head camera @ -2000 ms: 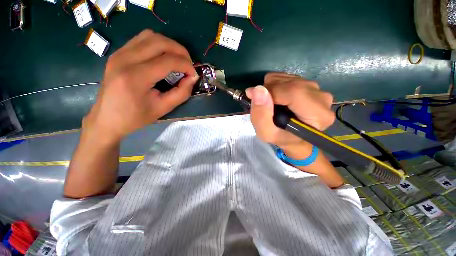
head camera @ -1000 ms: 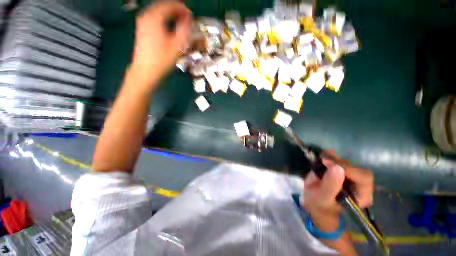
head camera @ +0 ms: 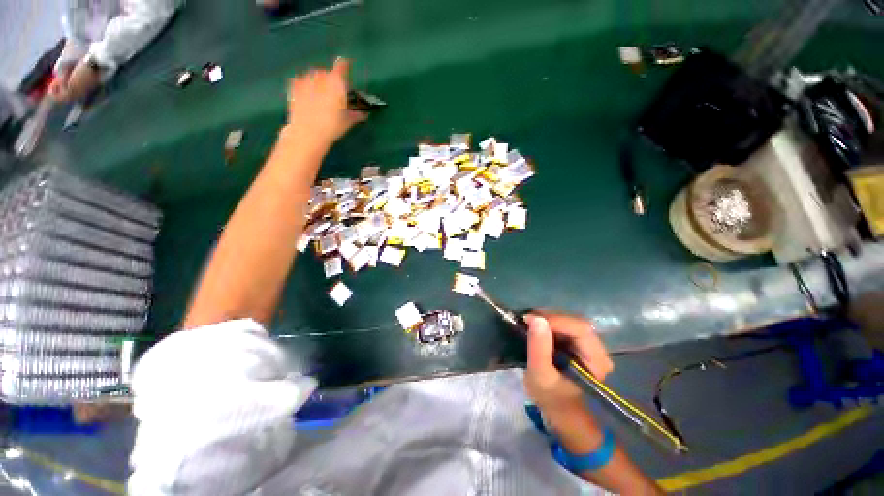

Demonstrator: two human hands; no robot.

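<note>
My left hand [head camera: 323,105] is stretched to the far side of the green mat, thumb and index finger spread beside a small dark device [head camera: 367,100]; contact is unclear. My right hand [head camera: 565,356] holds the soldering iron [head camera: 613,395], its tip close to a white battery [head camera: 465,284]. A device housing with a circuit board [head camera: 439,327] lies near the front edge, with another battery [head camera: 408,315] at its upper left. A large heap of batteries [head camera: 426,199] lies between my hands. A thin solder wire runs in from the left to the housing.
Stacked clear trays [head camera: 73,281] stand left. A round tan container [head camera: 722,213] with silvery bits, a black object [head camera: 708,111] and a yellowish ring [head camera: 704,277] are right. Another person's sleeve and hands [head camera: 73,79] show upper left. More small parts lie on the far mat.
My left hand has left the housing and reached far forward. My right hand has drawn the iron's tip off the housing. The view has shifted and shows more bench.
</note>
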